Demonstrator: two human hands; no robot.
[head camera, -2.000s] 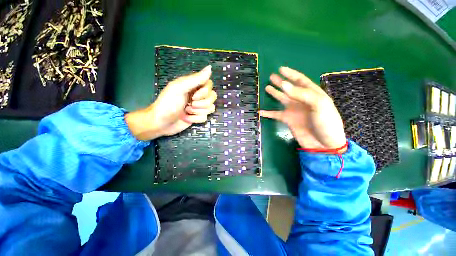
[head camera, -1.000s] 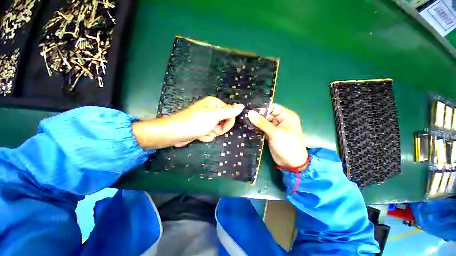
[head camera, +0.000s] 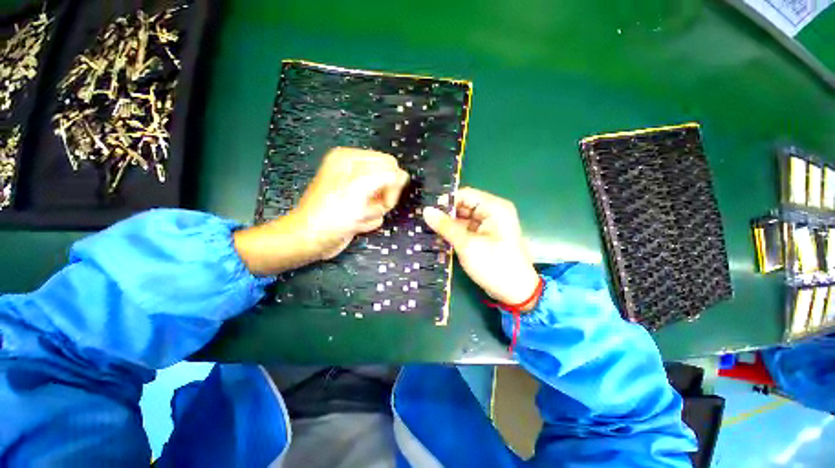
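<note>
A black FPC panel (head camera: 320, 110) with a yellow edge and rows of small white pads lies on the green bench mat in front of me. My left hand (head camera: 352, 201) is over the panel's middle with fingers curled together; whether a small piece is between the fingertips cannot be seen. My right hand (head camera: 481, 238) grips the panel's right edge, with the thumb on top near the pads.
A black compartment tray (head camera: 197, 119) with heaps of gold-tan flex pieces is at the far left. A stack of black panels (head camera: 655, 219) lies at right. White and yellow-framed parts (head camera: 810, 247) are at far right. A printed sheet (head camera: 789, 11) is top right.
My right hand has come from the open mat onto the panel's right edge. My left hand has since moved a little up and left from beside it. The panel has shifted left.
</note>
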